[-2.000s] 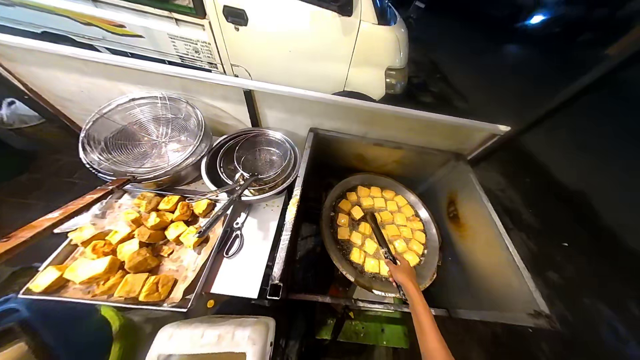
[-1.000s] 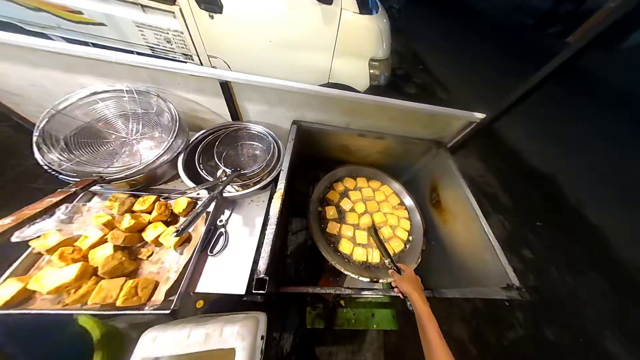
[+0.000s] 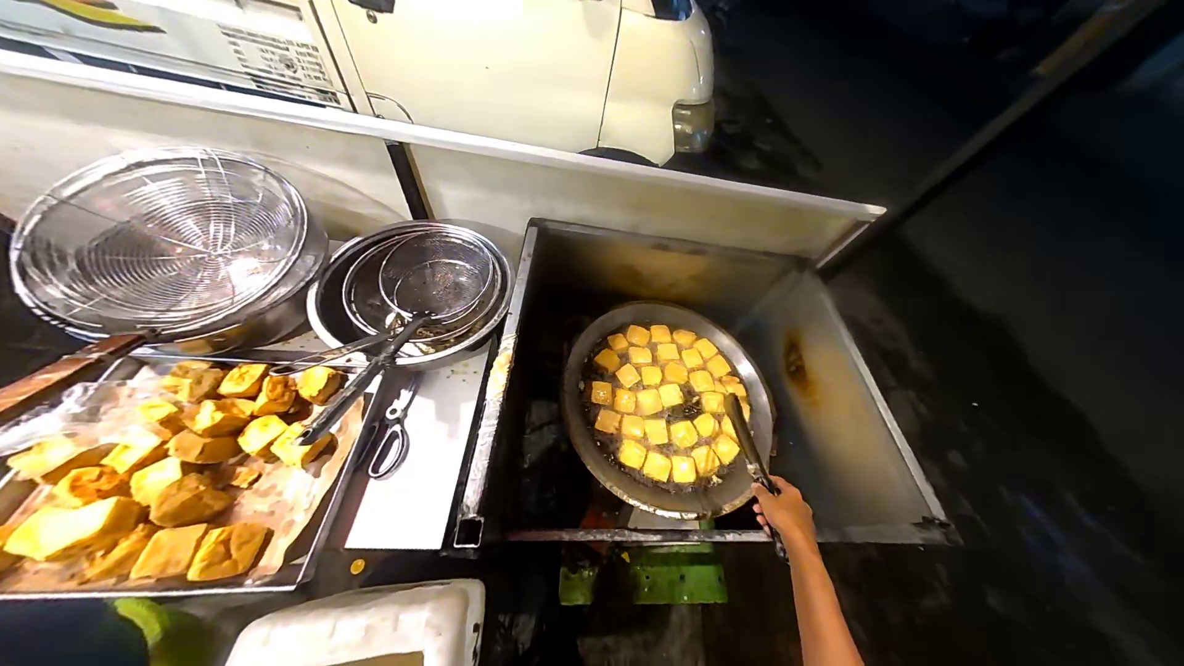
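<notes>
My right hand (image 3: 784, 514) is closed around the dark handle of a long utensil, likely tongs (image 3: 747, 442), at the front right of a wide metal frying pan (image 3: 585, 462). The utensil's far end lies among the yellow tofu-like cubes (image 3: 649, 401) in dark oil, at the right side of the pan. The pan sits inside a deep metal-walled enclosure (image 3: 856, 435). My left hand is not in view. To the left, larger golden fried pieces (image 3: 190, 499) lie on brown paper (image 3: 301, 490) in a metal tray (image 3: 319, 546).
Scissors (image 3: 390, 449) lie on a white board (image 3: 421, 495) between tray and enclosure. Behind the tray stand a large wire strainer (image 3: 166, 240) and a metal bowl (image 3: 324, 314) holding smaller strainers (image 3: 439, 277). A white container (image 3: 435, 610) is at the front; a white vehicle (image 3: 499, 74) stands beyond the panel.
My right hand has moved from the pan's front middle towards its front right. The utensil's far end has shifted from the middle cubes to the right-hand ones.
</notes>
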